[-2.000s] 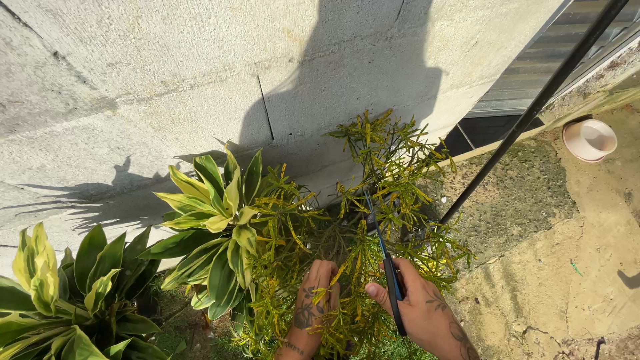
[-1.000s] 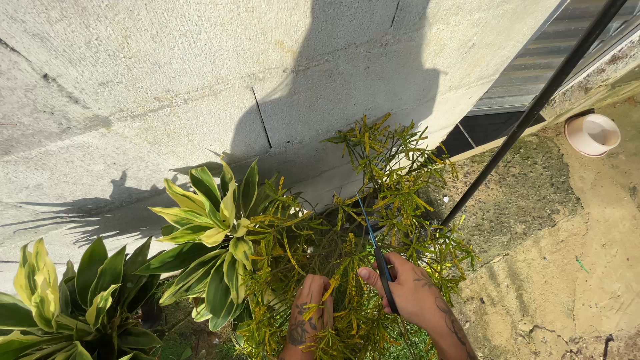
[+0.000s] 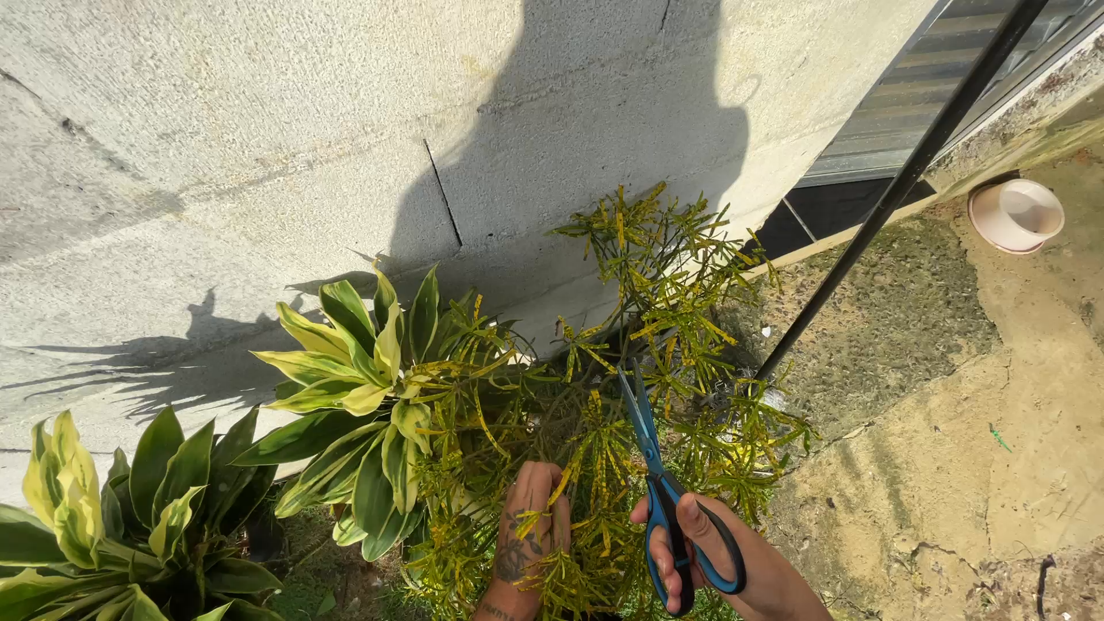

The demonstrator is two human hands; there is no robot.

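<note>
A pair of blue-and-black scissors is in my right hand, fingers through the handles, blades slightly apart and pointing up among the shrub's stems. My left hand reaches into the narrow-leaved yellow-green croton shrub from below, left of the scissors. Foliage hides its fingertips, so I cannot tell whether it grips a stem. Two broad-leaved plants with green and yellow leaves stand to the left, one beside the shrub and the other lower down.
A rough concrete wall rises behind the plants, with a shadow cast on it. A black pole slants down on the right of the shrub. Farther right, a pale plastic pot stands on the cracked concrete ground.
The scissors' handles have spread and the blades now show a gap. My right hand has turned and sits slightly lower. My left hand stays low in the shrub.
</note>
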